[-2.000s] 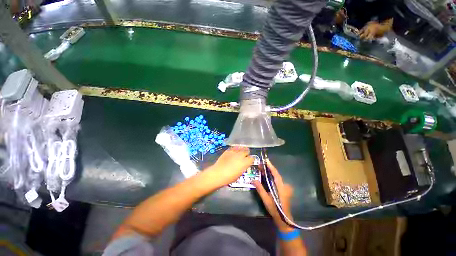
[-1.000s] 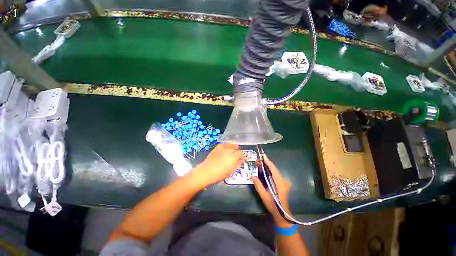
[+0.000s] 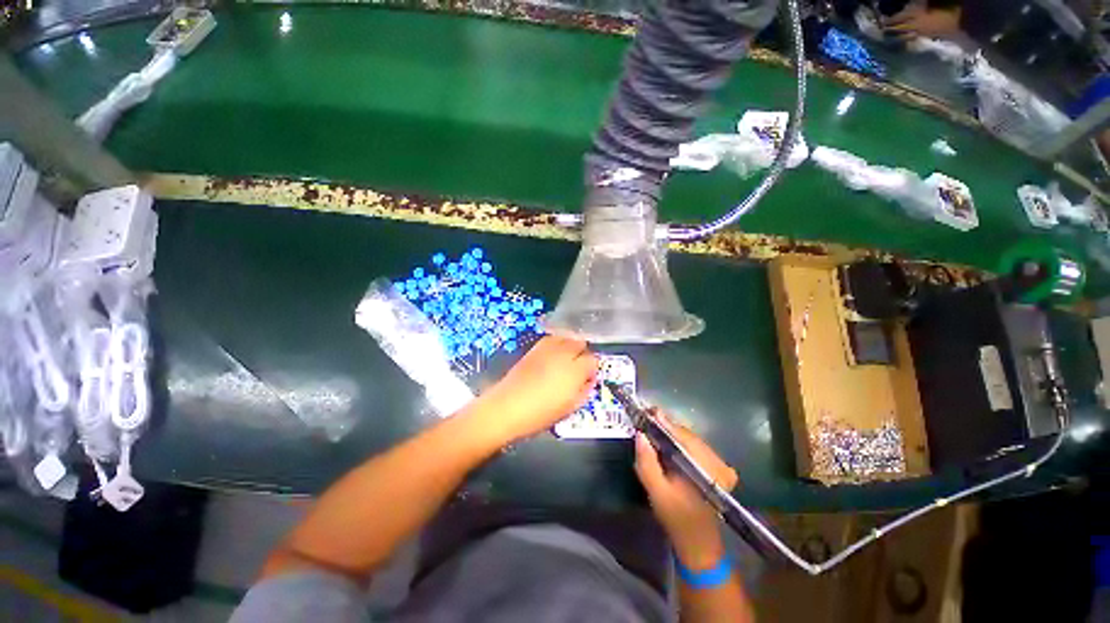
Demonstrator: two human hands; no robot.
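Observation:
The open white housing (image 3: 584,421) lies on the dark green bench in front of me, with colourful inside parts showing. My left hand (image 3: 558,380) is over its left part, fingers bunched; what they pinch is hidden. My right hand (image 3: 676,469) is shut on the dark soldering iron (image 3: 688,466), whose tip points into the housing. A feed tube (image 3: 895,525) runs from the iron to the right. A heap of blue disc components (image 3: 469,304) lies just beyond my left hand, beside a clear plastic sleeve (image 3: 414,347).
The extraction cone (image 3: 626,286) hangs just above the work. White socket units with bagged cords (image 3: 112,231) stand at left. A cardboard tray (image 3: 803,365), black box (image 3: 974,377) and green spool (image 3: 1044,275) are at right. Open housings (image 3: 953,201) lie on the green conveyor (image 3: 402,110).
The iron has tilted, its rear end swinging right and down, and its tip now shows over the housing. The housings on the belt have shifted right relative to the bench.

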